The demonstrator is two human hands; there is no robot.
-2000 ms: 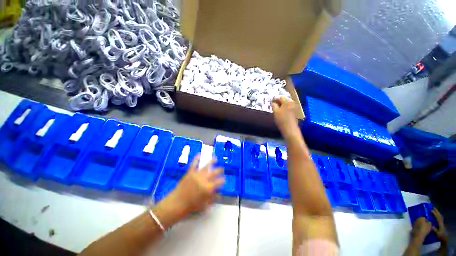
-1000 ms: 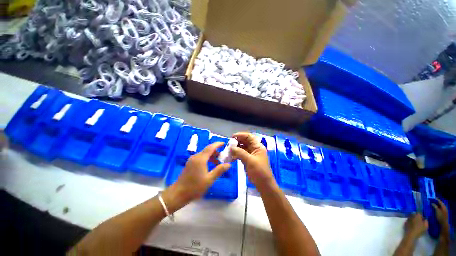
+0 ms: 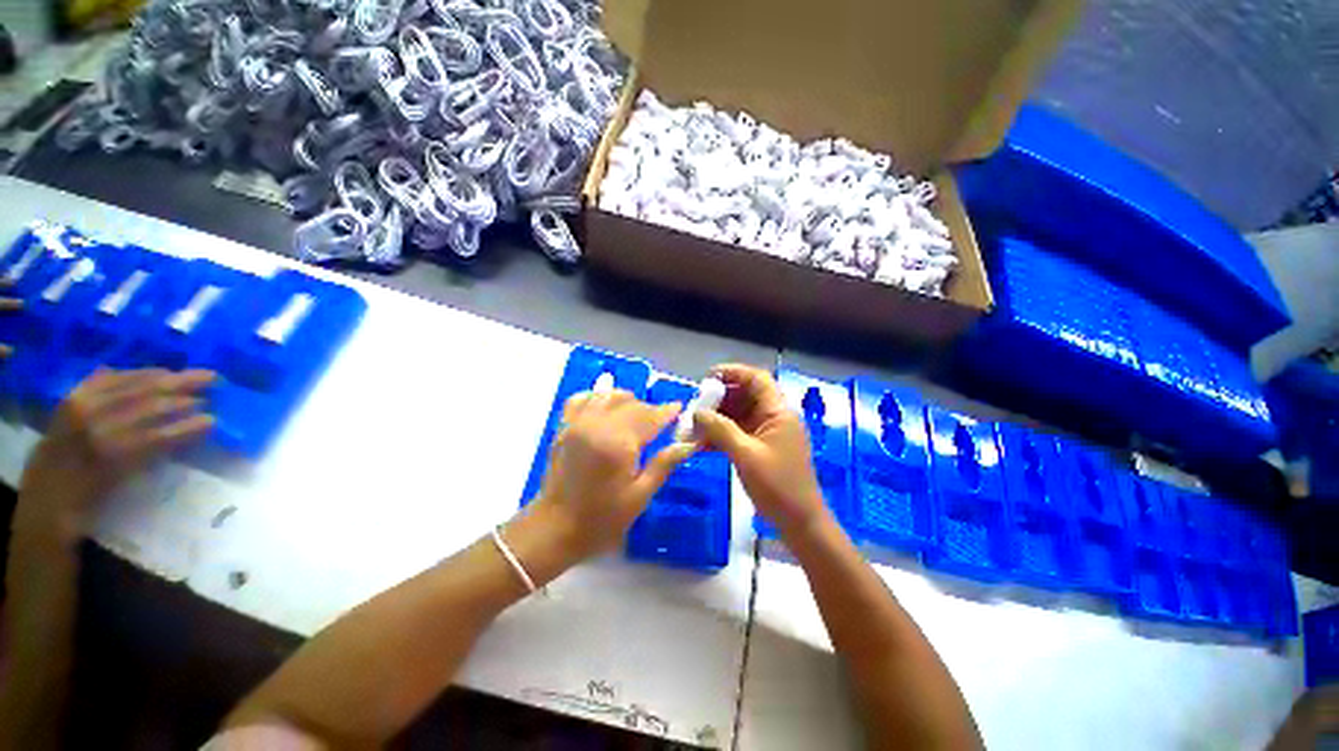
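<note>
My right hand (image 3: 764,448) holds a small white plastic adapter (image 3: 702,411) between thumb and fingers, above a blue tray (image 3: 679,537). My left hand (image 3: 602,462) is beside it, its fingertips close to the adapter; whether they grip it is unclear. A tray partly under my left hand has a white piece (image 3: 604,385) in its narrow recess. Blue trays with empty recesses (image 3: 890,477) stand in a row to the right.
An open carton (image 3: 778,272) of white adapters stands behind, with a cable pile (image 3: 426,110) left of it. Stacked blue trays (image 3: 1123,352) lie right of it. At left, another person's hand (image 3: 132,426) touches filled trays (image 3: 279,367). Another hand shows at the lower right edge.
The group of filled trays has shifted left, away from the trays by my hands, and another person's hands have appeared there. My hands still hold the adapter over the tray. The view has shifted.
</note>
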